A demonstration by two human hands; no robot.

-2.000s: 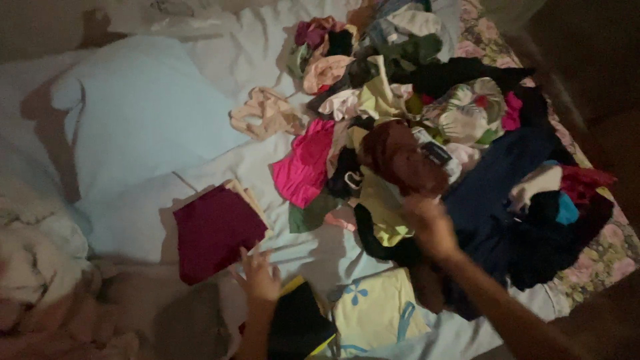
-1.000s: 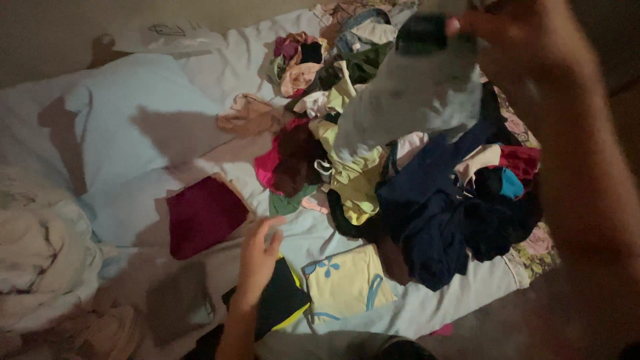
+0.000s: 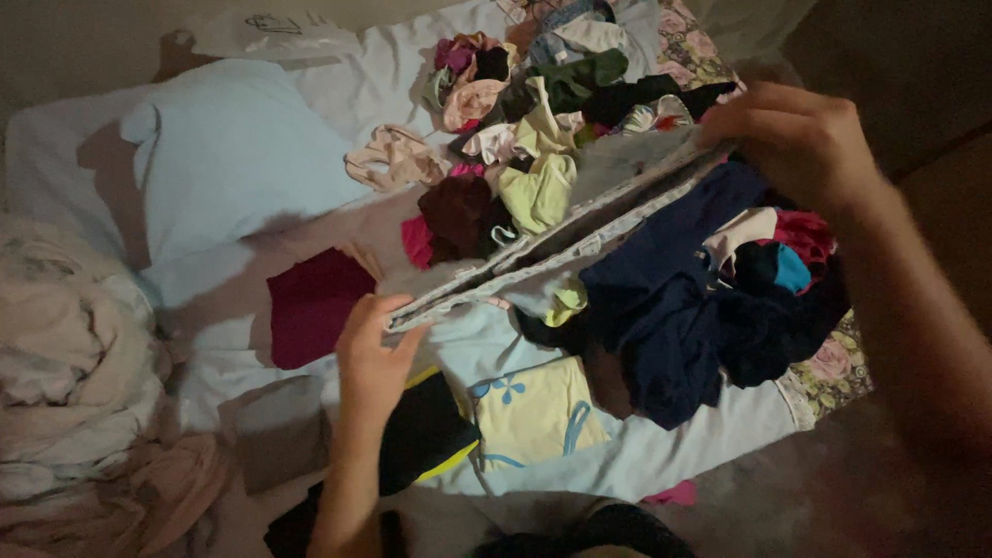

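Between my two hands a light grey garment (image 3: 527,267) is stretched by its trimmed edge, slanting from lower left to upper right. My left hand (image 3: 380,333) pinches the lower end, near a folded maroon cloth (image 3: 318,306). My right hand (image 3: 790,139) grips the upper end, above the heap. Behind and under the garment lie a dark navy cloth (image 3: 659,310), a pale yellow-green garment (image 3: 539,194) and a dark brown cloth (image 3: 457,213). Below it are a folded cream cloth with blue figures (image 3: 531,411) and a folded black cloth with yellow edging (image 3: 426,434).
A light blue pillow (image 3: 232,155) lies at the upper left of the bed. Bunched beige fabric (image 3: 70,372) is at the left edge. A folded grey cloth (image 3: 279,434) lies beside it. Floral fabric (image 3: 837,364) shows along the right edge. A pink item (image 3: 673,494) lies past the bed's near edge.
The grey garment hung from my right hand alone a second ago; now both hands hold it stretched out. The brown cloth was in my right hand two seconds ago and now lies on the heap.
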